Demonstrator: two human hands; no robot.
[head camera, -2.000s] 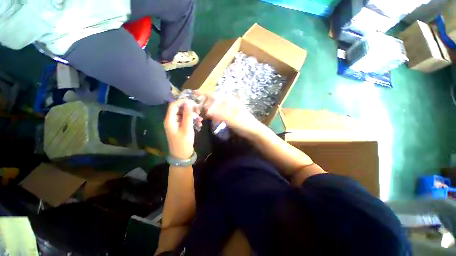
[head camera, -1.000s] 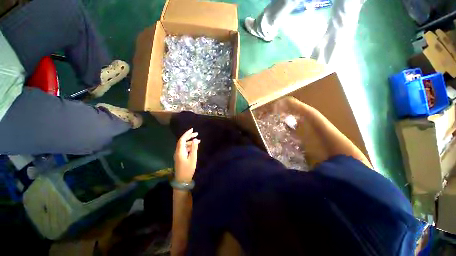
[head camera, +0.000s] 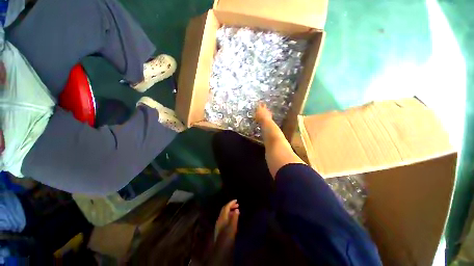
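Observation:
The main open carton (head camera: 196, 70) is heaped with shiny clear plastic pieces (head camera: 244, 67). My right hand (head camera: 263, 113) reaches into its near side, fingers among the pieces; whether it grips any cannot be told. My left hand (head camera: 227, 219) is low at my lap, fingers curled and partly cut by shadow; nothing clear shows in it. The second open carton (head camera: 410, 208) stands at the right with a raised flap and some clear pieces (head camera: 351, 195) inside, partly hidden by my sleeve.
A seated person in grey trousers (head camera: 99, 156) and pale shoes (head camera: 158, 71) is at the left on a red stool (head camera: 79, 96). A pale plastic stool (head camera: 99, 208) stands below the person's leg. Cardboard (head camera: 112, 239) lies at the lower left.
My right hand has moved from the second carton into the main carton. The view has shifted, and my left hand now shows lower in it.

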